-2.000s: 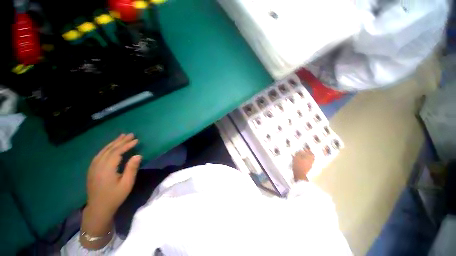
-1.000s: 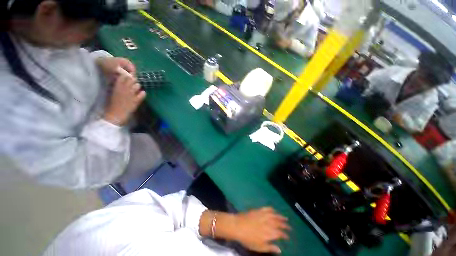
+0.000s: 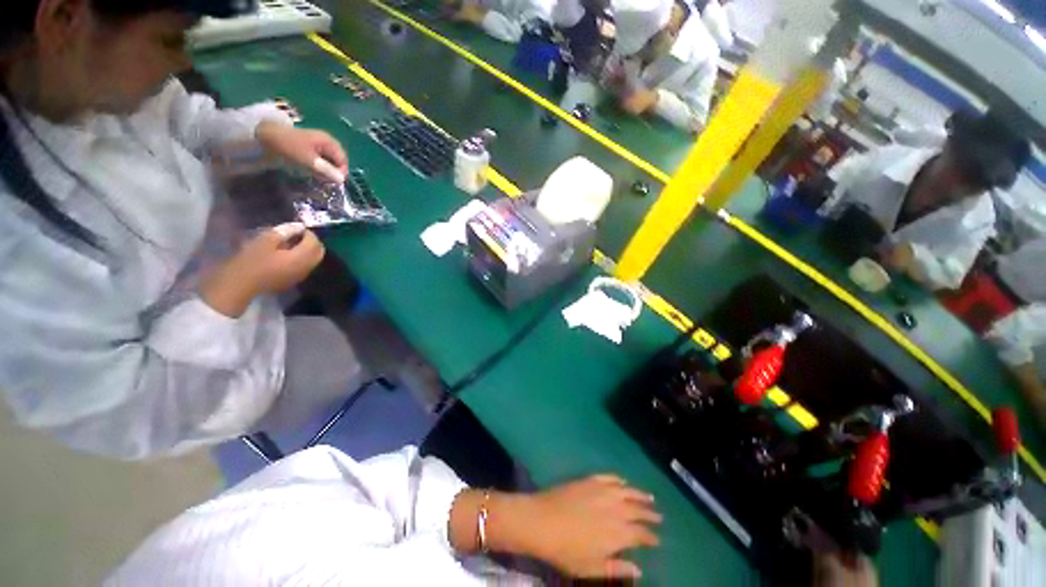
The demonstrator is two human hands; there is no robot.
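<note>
The black pressing fixture stands on the green bench at lower right, with three red-gripped toggle clamps; the middle one stands over the base and another is at the far right. My left hand rests palm down on the bench, left of the fixture's front edge, fingers apart and empty. My right hand is small, dark and blurred at the bottom edge, by the near end of the fixture. Whether it holds a piece cannot be told.
A tape dispenser with cable, a white ring on crumpled wipe, a bottle and a yellow post stand beyond. A neighbour at left handles a shiny clear sheet. A white block with units is at right.
The view has swung from the lower parts tray to the fixture and neighbour. My right hand has left that tray and is by the fixture. My left hand is nearly unmoved since one second ago.
</note>
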